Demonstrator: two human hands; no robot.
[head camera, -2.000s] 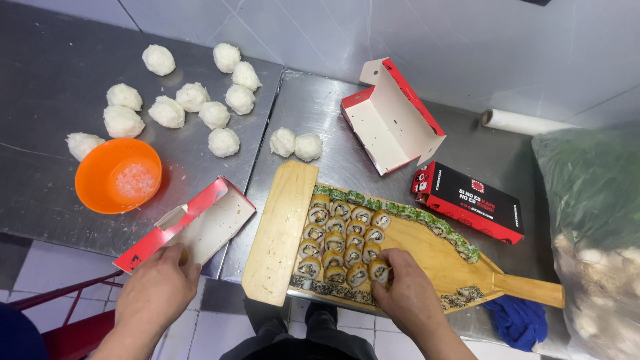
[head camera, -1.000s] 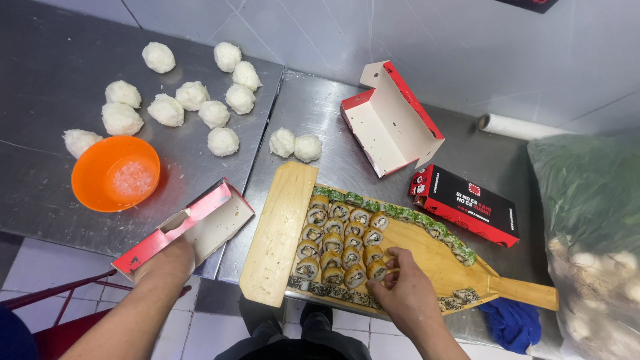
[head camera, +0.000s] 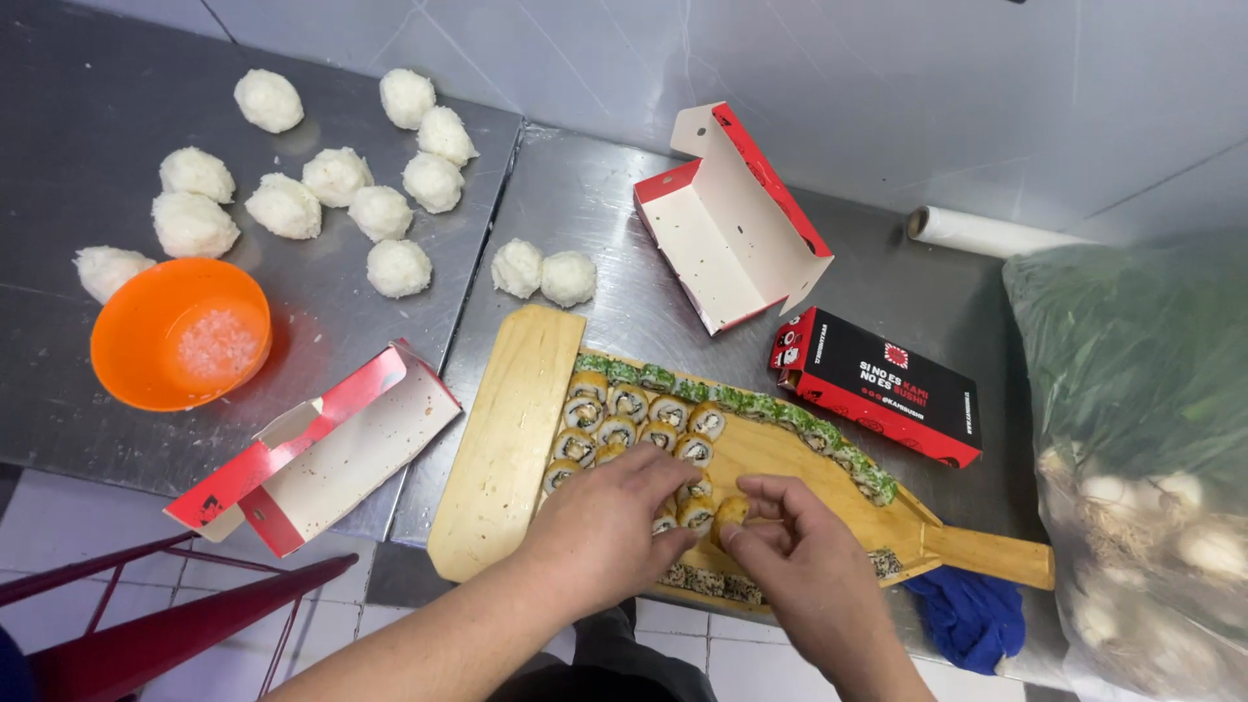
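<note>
A boat-shaped wooden board (head camera: 780, 458) bears rows of golden-coated sushi rolls (head camera: 627, 401), green-topped rolls (head camera: 780, 413) along its far edge and seed-coated rolls (head camera: 712, 583) along the near edge. My left hand (head camera: 624, 517) reaches over the golden rolls, fingers low at the pieces; whether it grips one is hidden. My right hand (head camera: 804, 556) pinches a golden-coated roll piece (head camera: 729, 514) between thumb and fingers at the right end of the rows. An opened red and white cardboard box (head camera: 341, 458) lies left of the board, with crumbs inside.
Rice balls (head camera: 283, 206) and an orange bowl (head camera: 180, 331) with pinkish-white contents stand at left. Beyond the board are another opened box (head camera: 721, 234), a closed black and red box (head camera: 887, 380) and a white roll (head camera: 994, 232). A vegetable bag (head camera: 1141, 439) and blue cloth (head camera: 975, 614) lie right.
My left hand has moved right, from the opened box at left to the golden rolls on the board. My right hand stays at the right end of the rows.
</note>
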